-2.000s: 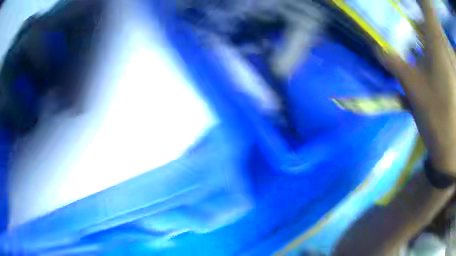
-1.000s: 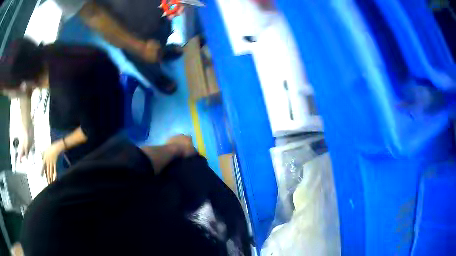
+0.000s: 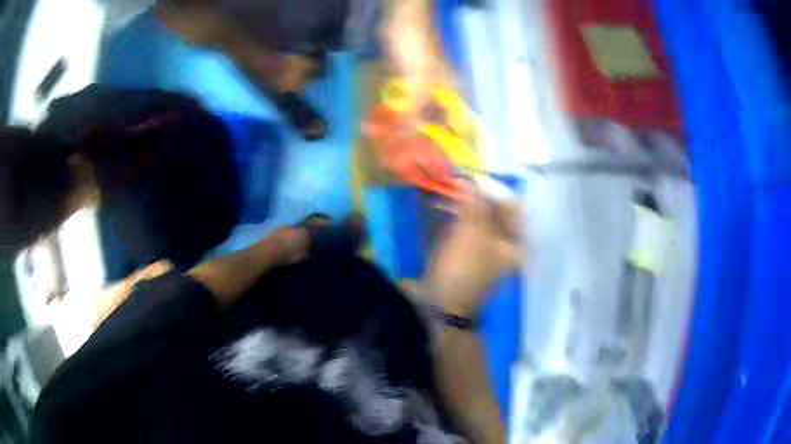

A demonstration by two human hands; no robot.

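The picture is strongly blurred. Orange-and-yellow scissors point(image 3: 416, 143) are at the upper middle. Their loops lie at the fingers of a hand that comes down from the top edge, apparently another person's. My right hand point(image 3: 480, 238), with a dark band on the wrist, reaches up from the bottom edge. Its fingers meet the pale blade end of the scissors and seem closed on it. Blur hides the exact hold. My left hand is not in view.
A person in black with white print point(image 3: 321, 373) fills the lower left, arms toward a pale surface. Another person's arm shows at the upper left. Right of my hand are white parts, a red panel point(image 3: 607, 95) with a pale patch, and a blue edge point(image 3: 724, 217).
The scissors have come from the top edge down and right toward the middle. The banded hand, absent one second ago, now meets them. The view has shifted.
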